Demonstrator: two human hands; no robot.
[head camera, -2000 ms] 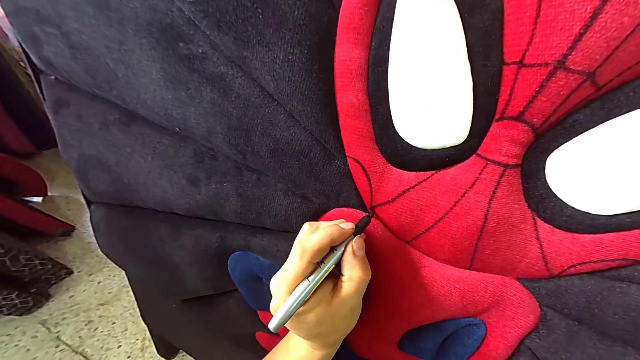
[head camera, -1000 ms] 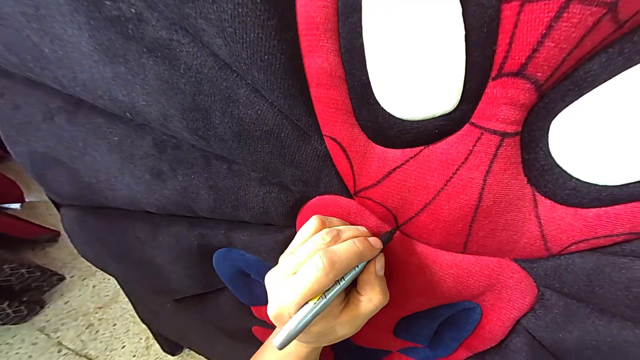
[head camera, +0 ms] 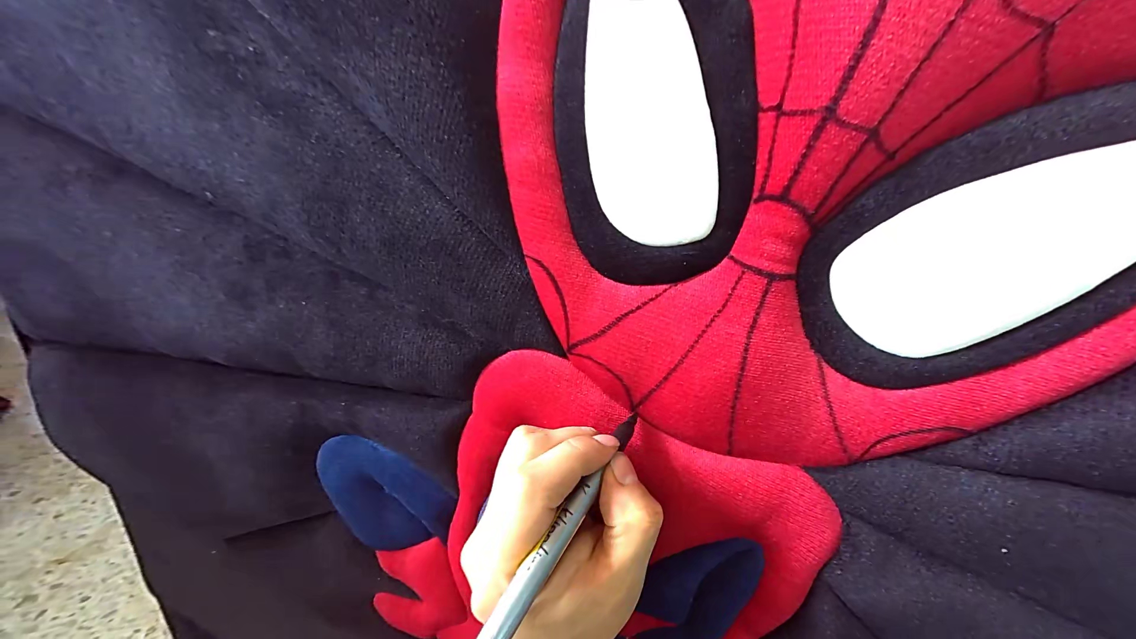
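My right hand (head camera: 568, 532) grips a grey marker pen (head camera: 546, 555) with a black tip. The tip touches the lower edge of a red plush mask (head camera: 692, 373), where a dark drawn line meets the seam above the red plush body (head camera: 710, 488). Dark web lines cross the red fabric between and below two white eye patches (head camera: 652, 133) with black borders. My hand rests over the red body and hides part of it. My left hand is not in view.
Dark padded fabric (head camera: 266, 222) with seams and folds surrounds the figure. Blue plush limbs (head camera: 377, 493) and a small red plush hand (head camera: 417, 586) lie beside my hand. A speckled floor (head camera: 67, 524) shows at the lower left.
The pen tip has moved right along the mask's lower edge from its left corner. A curved dark line now runs between that corner and the neighbouring web line.
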